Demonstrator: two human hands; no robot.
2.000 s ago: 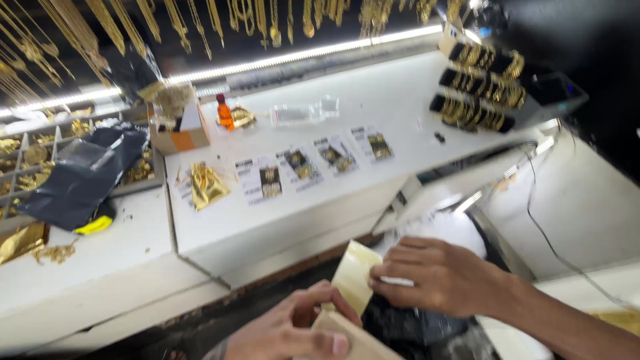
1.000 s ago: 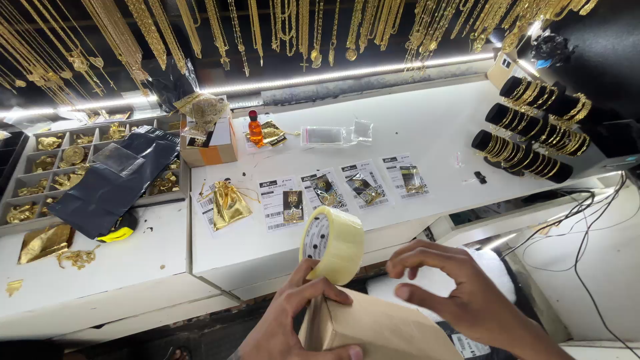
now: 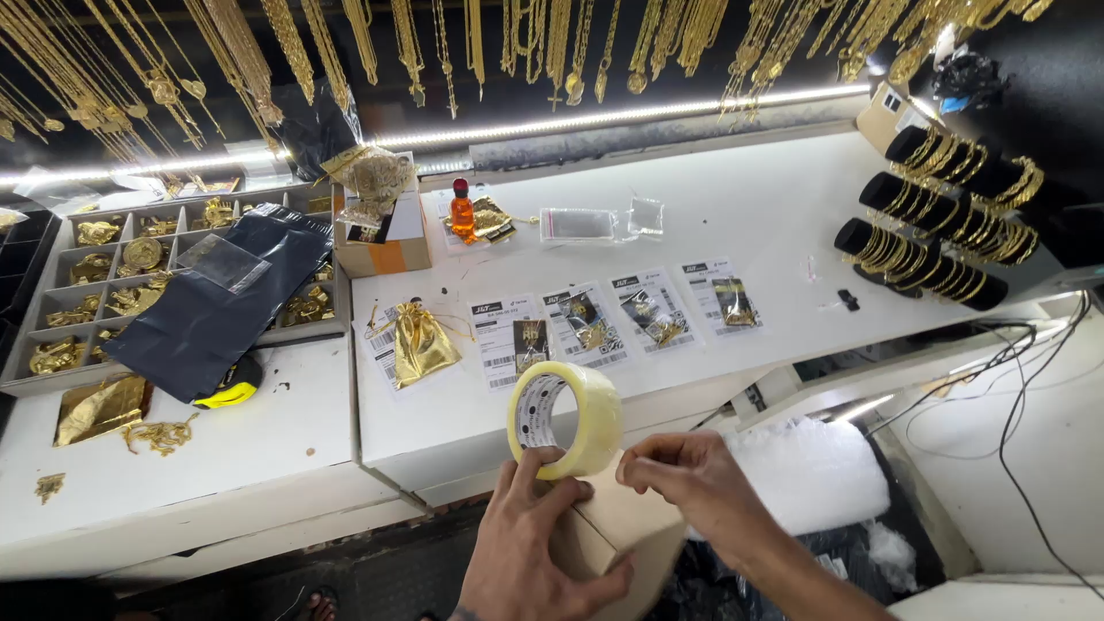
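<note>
A roll of clear yellowish packing tape [image 3: 595, 423] stands on its edge against a brown cardboard box [image 3: 638, 517]. My left hand [image 3: 543, 535] holds both, fingers at the roll's lower rim and the palm and thumb over the box. Beside the roll, my right hand [image 3: 681, 474] has its thumb and index finger pinched together at the box's upper edge; whether the tape's end is between them cannot be made out. Beyond the hands, a gold drawstring pouch [image 3: 425, 345] lies on a printed label, next to several labels with small packets, one being a packet [image 3: 735, 302].
A divided tray [image 3: 43, 302] of gold jewellery, partly under a dark plastic mailer [image 3: 216, 302], is at the left. A small carton [image 3: 388, 254] and an orange bottle [image 3: 462, 211] stand behind. Bracelet rolls [image 3: 931, 250] stand at the right, above bubble wrap [image 3: 811, 474] and hanging cables [image 3: 1018, 388].
The right hand, raised with fingers spread a second ago, has come close beside the tape roll with its fingertips together. The left hand still holds the roll and the box.
</note>
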